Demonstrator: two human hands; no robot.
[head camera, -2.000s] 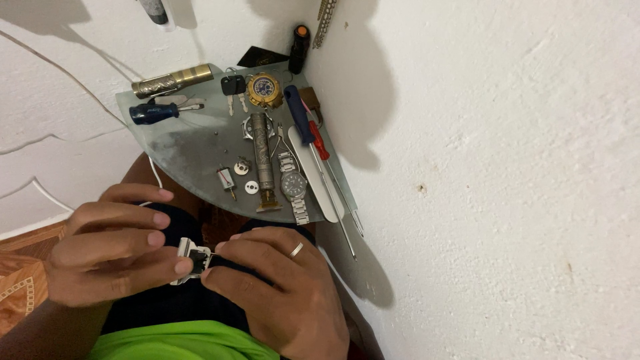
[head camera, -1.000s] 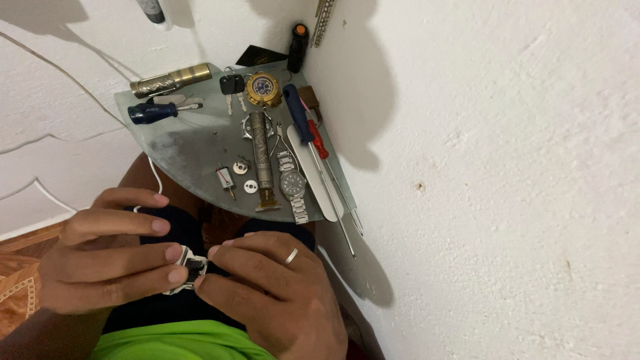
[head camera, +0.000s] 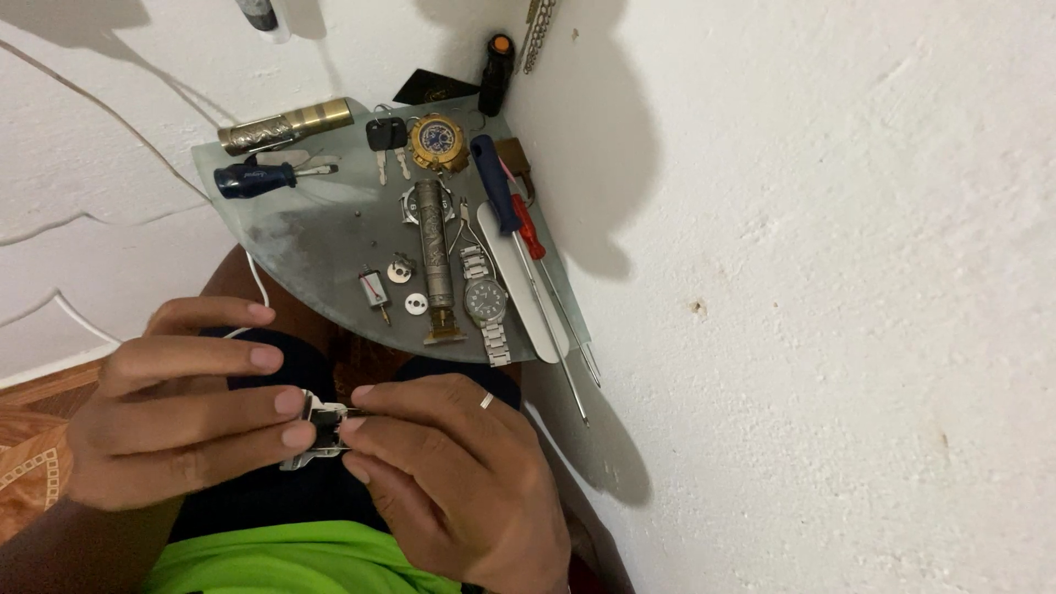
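Over my lap, my left hand (head camera: 194, 404) grips a small metal clipper blade head (head camera: 323, 429) by its wide toothed end. My right hand (head camera: 462, 470), with a ring on one finger, pinches the narrower side of the same part; its fingertips hide that end. Dark pieces show in the middle of the part. Beyond the hands, a small electric motor (head camera: 374, 290) with a thin shaft lies on the corner glass shelf (head camera: 313, 289). Beside it are a round metal disc (head camera: 416, 304) and another small round part (head camera: 401, 269). An ornate metal hair trimmer (head camera: 435, 247) lies to their right.
The shelf also holds a steel wristwatch (head camera: 485, 301), a gold watch (head camera: 438, 142), keys (head camera: 386, 140), a stubby blue screwdriver (head camera: 256, 179), long blue-handled (head camera: 495, 186) and red-handled (head camera: 528, 227) screwdrivers, cutting nippers (head camera: 464, 227), a padlock (head camera: 513, 157) and an engraved metal tube (head camera: 285, 126). White walls (head camera: 784, 289) border it.
The blade head has been turned slightly and shifted a little between my hands, which both keep hold of it. Things on the shelf lie as before.
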